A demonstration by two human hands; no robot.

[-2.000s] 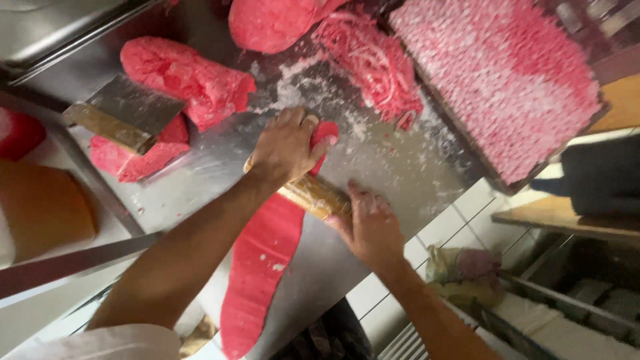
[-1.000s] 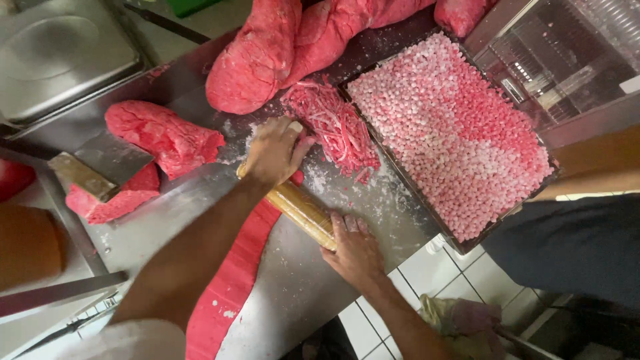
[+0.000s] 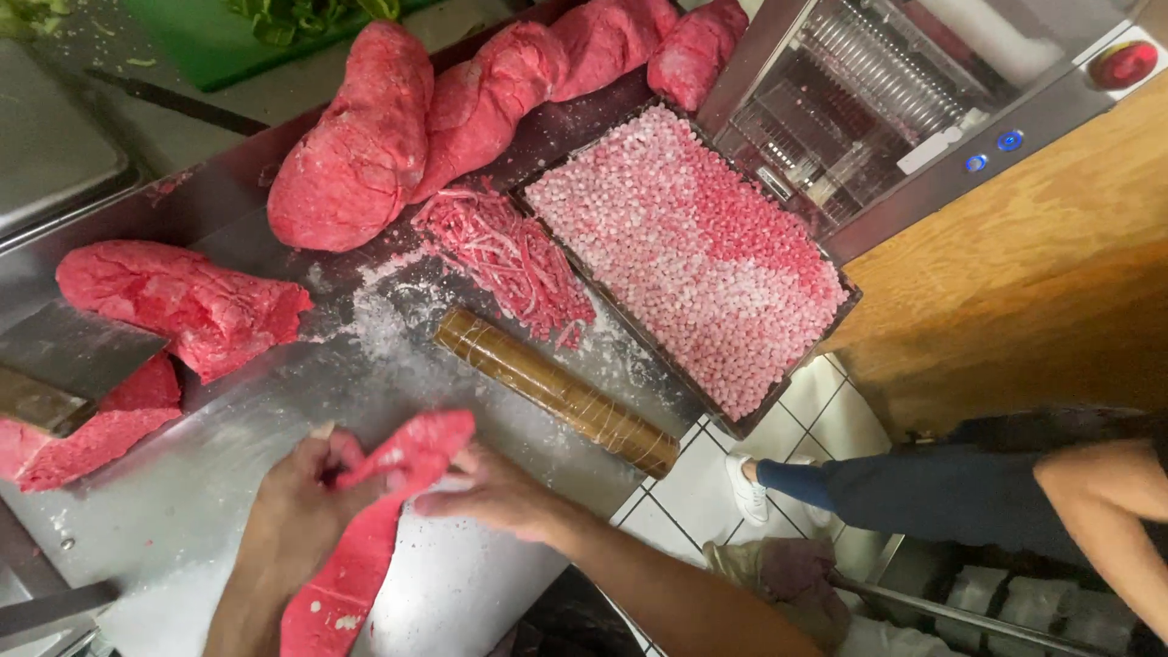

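A long flattened strip of pink dough lies along the steel counter, its far end raised. My left hand grips that end on its left side. My right hand is at the other side of the raised end, fingers partly spread; whether it touches the dough cannot be told. Beyond the hands a brown cylindrical rolling pin rests on the floured counter. Pink dough strands lie in a pile past it. A dough scraper sits at the left on a cut dough block.
Large pink dough rolls line the counter's back. A dark tray of small pink pieces stands at the right, beside a machine with ridged rollers. A person stands at the right. A green cutting board is behind the counter.
Both hands have let go of the rolling pin, which now lies on the counter. They have moved to the dough strip, whose end is lifted. The view has shifted.
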